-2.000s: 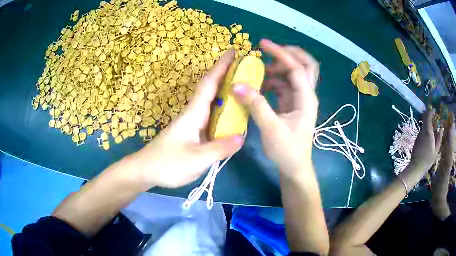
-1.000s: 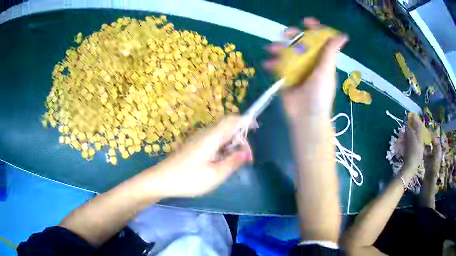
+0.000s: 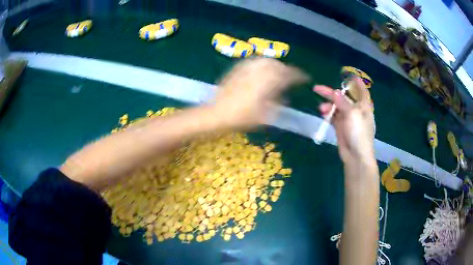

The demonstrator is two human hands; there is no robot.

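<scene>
My left hand (image 3: 254, 93) is blurred over the pale strip and near belt edge. Its grip cannot be made out, and nothing shows in it. My right hand (image 3: 355, 124) is at the strip to the right, with its fingers around a yellow unit (image 3: 358, 75) that shows blue and dark parts. A white cord (image 3: 325, 124) runs down from the unit across the fingers. The hand partly hides the unit. A large loose pile of small yellow tabs (image 3: 207, 186) lies on the dark green surface, partly behind my left forearm.
Several yellow units (image 3: 159, 30) lie spaced on the belt. Two yellow covers (image 3: 395, 177) lie right of my right forearm. White cords (image 3: 384, 247) lie near the bottom, with a tangled cord heap (image 3: 441, 227) farther right. More yellow parts (image 3: 415, 62) stand in rows at upper right.
The view has shifted, showing more of the belt. My left hand has let go of the cord and moved up toward the belt. The unit at my right hand now shows blue and dark parts.
</scene>
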